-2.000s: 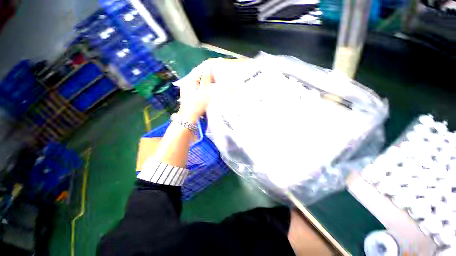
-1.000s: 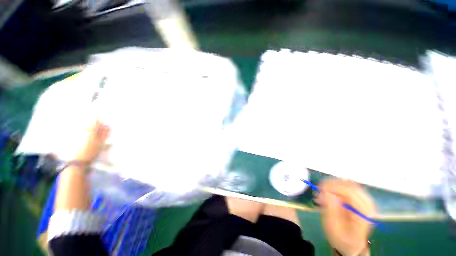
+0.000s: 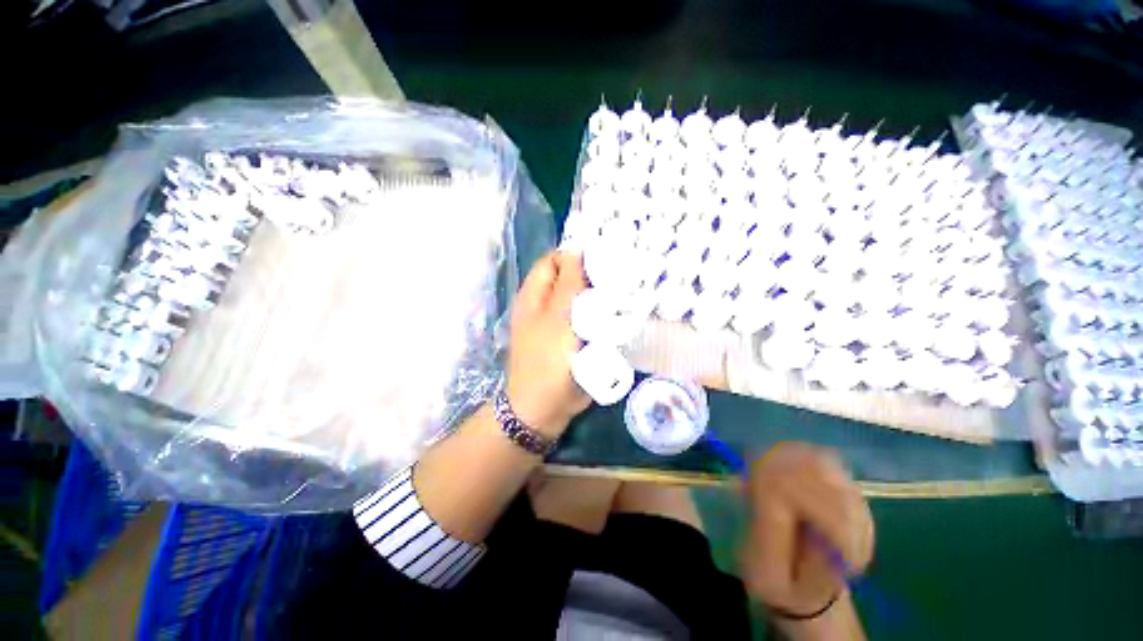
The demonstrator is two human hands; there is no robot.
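Note:
My left hand (image 3: 545, 344) holds white round plastic parts (image 3: 603, 372) at the near left corner of the rows of parts. My right hand (image 3: 808, 523), blurred, holds a thin blue brush (image 3: 725, 453). The brush points at a small round tub (image 3: 666, 415) at the bench edge; whether its tip is in the tub I cannot tell. Many white parts with thin pins up (image 3: 802, 251) stand in rows on a corrugated cardboard sheet (image 3: 877, 413). Its near left strip shows bare.
At left a box lined with a clear plastic bag (image 3: 282, 457) holds white parts (image 3: 188, 269) along its left and far sides. A second packed sheet of parts (image 3: 1097, 276) lies far right. A blue crate (image 3: 207, 570) is below left. A post (image 3: 339, 50) stands behind the box.
My left hand has moved right from the box to the rows and now holds parts. The view has steadied. My right hand still holds the brush near the tub.

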